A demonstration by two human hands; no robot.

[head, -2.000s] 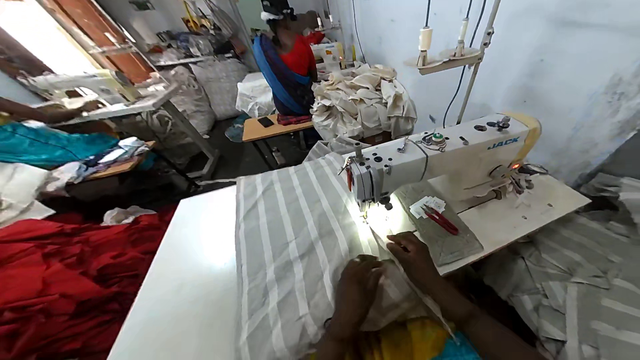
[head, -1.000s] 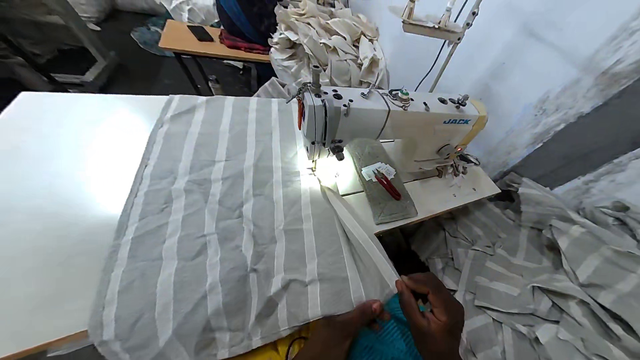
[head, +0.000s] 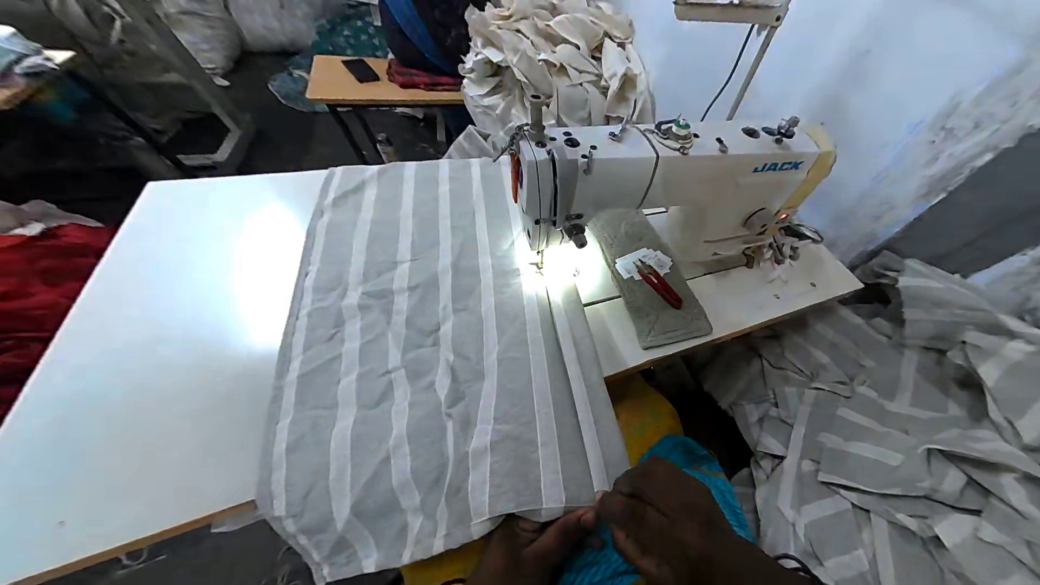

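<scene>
Grey cloth with white stripes (head: 422,349) lies over the white sewing table, its right edge under the needle area of a JACK sewing machine (head: 691,175). At the near right corner of the cloth, my left hand (head: 532,548) pinches the hem from below. My right hand (head: 670,520) grips the folded edge right beside it, the fingers of both hands nearly touching. Red-handled thread snips (head: 659,284) rest on small white labels (head: 630,262), on a grey fabric-covered pad (head: 650,317) right of the needle. The machine's lamp glares over the presser foot.
Heaped striped cloth (head: 894,422) lies at the right, below the table edge. Behind the machine stands a bulging pile of cream cloth (head: 561,65), beside a small wooden table (head: 325,81) with a phone (head: 361,71). Red cloth (head: 49,292) is at the far left.
Both hands have moved from near the needle down the cloth's right edge to its near corner. The striped cloth's right edge is now drawn straighter toward me. The view has tilted down.
</scene>
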